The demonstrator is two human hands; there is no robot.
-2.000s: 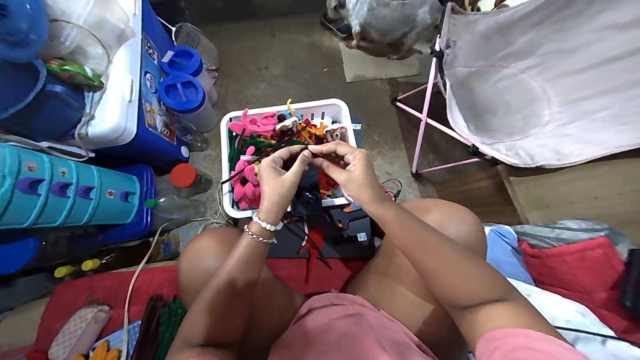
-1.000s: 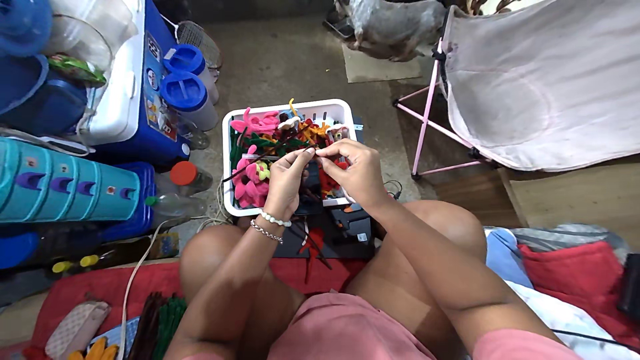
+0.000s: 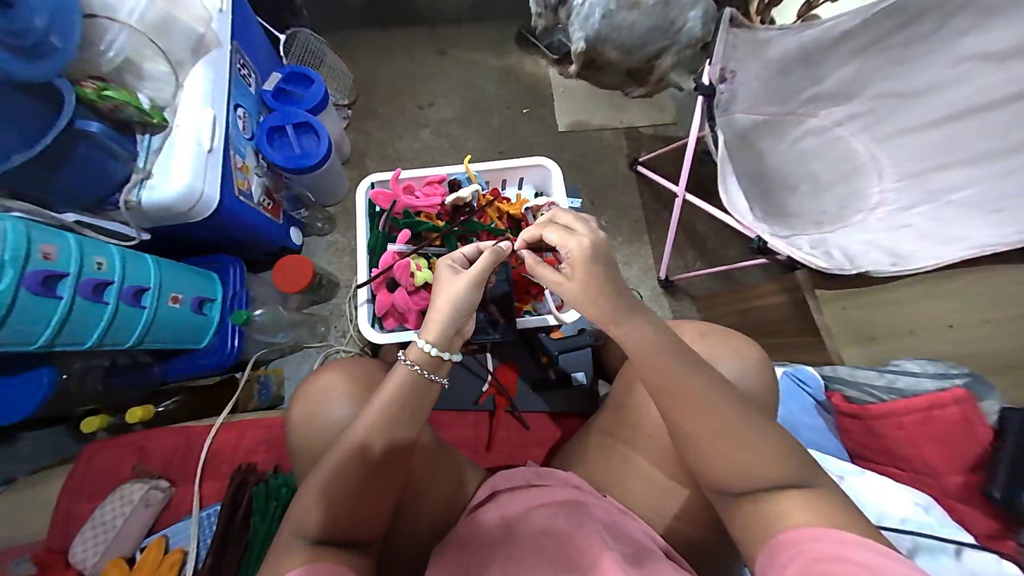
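Note:
A dark, thin pipe-cleaner stem runs from upper right to lower left by my left hand, whose thumb and forefinger pinch a small dark piece. My right hand meets it fingertip to fingertip, closed on the same piece, mostly hidden by the fingers. Under both hands is a white plastic basket filled with fuzzy pipe-cleaner shapes: pink ones at left, green, orange and red ones around. Below the basket, a red fuzzy piece and dark stems lie on a black surface.
A blue-and-white cooler, blue-lidded containers, a red-lidded jar and teal drawers stand left. A folding chair is at right, an animal at the top. Green pipe cleaners and a pouch lie lower left.
My hands stay fingertip to fingertip over the basket, with only small finger movements. The animal at the top has shifted a little.

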